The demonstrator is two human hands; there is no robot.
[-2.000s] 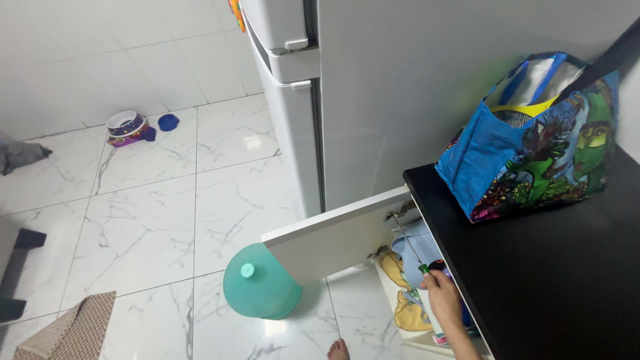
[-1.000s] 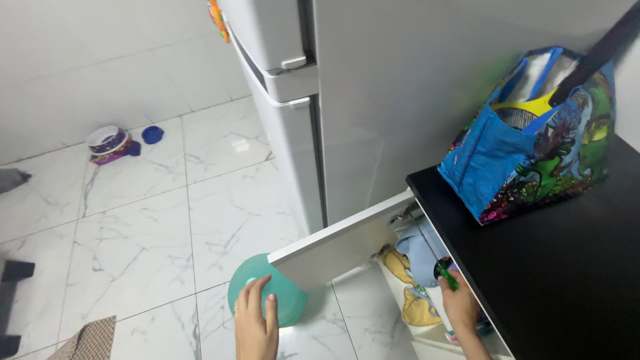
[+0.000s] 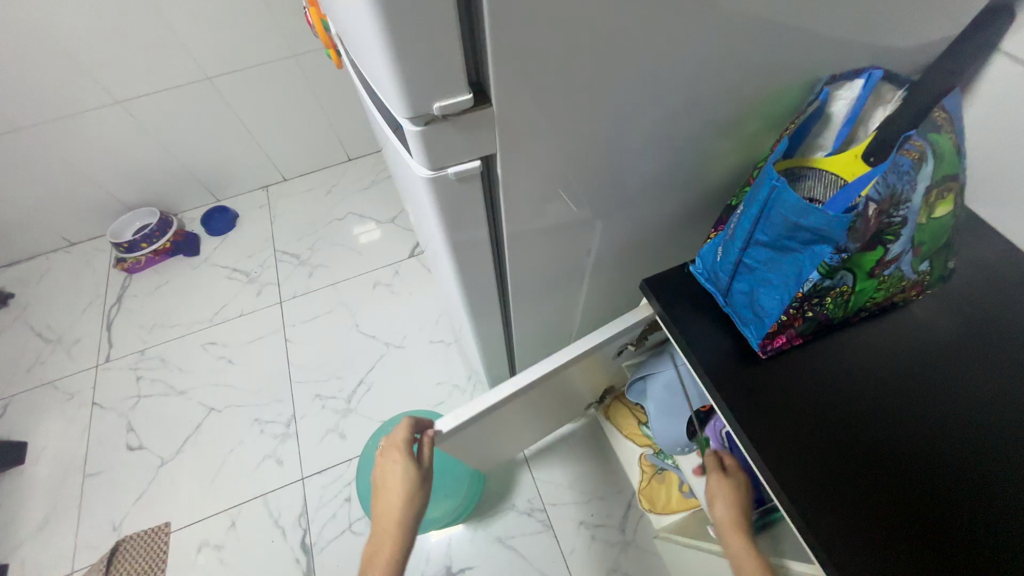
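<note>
My left hand [image 3: 404, 472] touches the outer edge of an open white cabinet door [image 3: 536, 400], its fingers bent over the corner. Below it on the floor stands a translucent green plastic container [image 3: 456, 500]. My right hand [image 3: 724, 480] grips the green handle of a screwdriver [image 3: 690, 404], whose thin shaft points up toward a metal hinge [image 3: 638, 340] at the door's upper end; whether the tip touches the hinge cannot be told. Inside the cabinet lie a grey-blue item [image 3: 668, 400] and a yellow patterned cloth item [image 3: 660, 484]. A second hinge [image 3: 606, 398] joins the door lower down.
A colourful shopping bag [image 3: 864, 240] stands on the black countertop [image 3: 904, 424], beside the grey refrigerator [image 3: 600, 160]. On the tiled floor are a pet bowl [image 3: 144, 232], a blue lid-like item [image 3: 219, 220] and a brown woven mat [image 3: 136, 552].
My left hand, out of view two seconds ago and over the green container one second ago, is now at the door's edge. My right hand still holds the screwdriver.
</note>
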